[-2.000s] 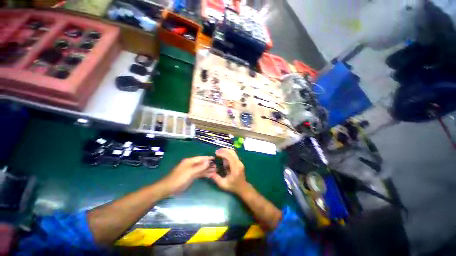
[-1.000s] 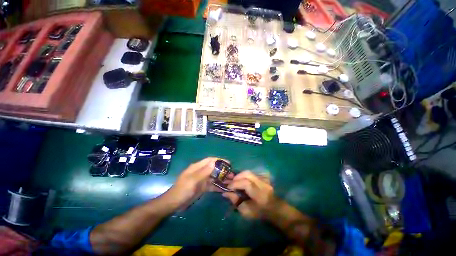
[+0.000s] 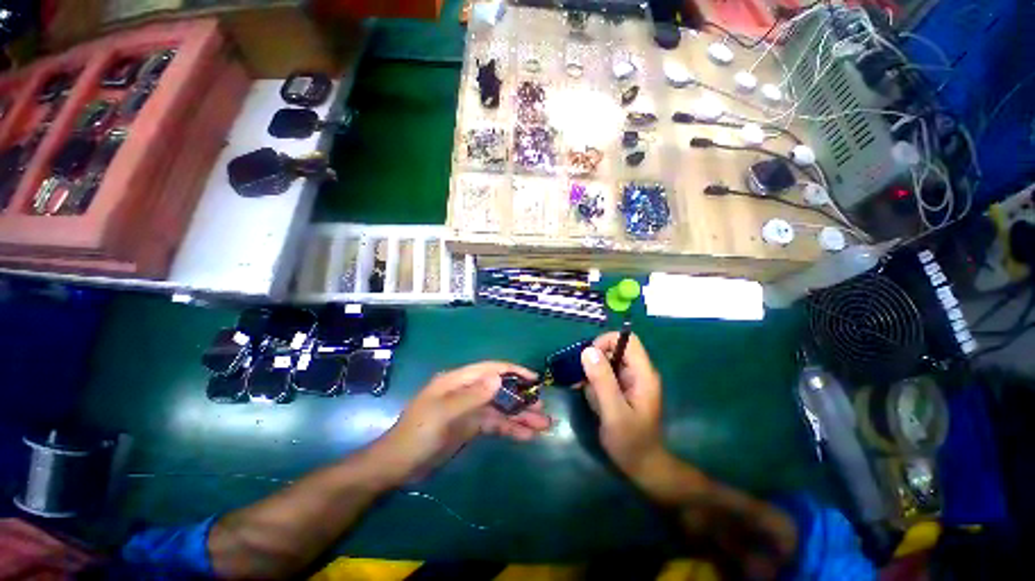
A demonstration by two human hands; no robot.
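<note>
My left hand [image 3: 460, 411] holds a small watch case [image 3: 513, 394] in its fingertips, with metallic and gold parts showing at its side. My right hand [image 3: 628, 397] holds a dark glossy display module [image 3: 571, 363] by its edge and also a dark pen-like tool [image 3: 622, 344] that points up. The display sits just right of the case, tilted. A short gold-coloured flex shows between the two. The tool's exact type cannot be told.
Dark watch units [image 3: 322, 372] with white labels lie left of my hands. A compartment tray [image 3: 427, 267], slim tools [image 3: 543, 297], a green-topped item [image 3: 622, 295] and a wooden parts board [image 3: 726, 227] stand beyond. A wire spool [image 3: 59, 471] is left; a black fan [image 3: 866, 326] is right.
The display has come away from the case and moved right with my right hand. The tool has swung from low beside the case to upright. The view has shifted slightly.
</note>
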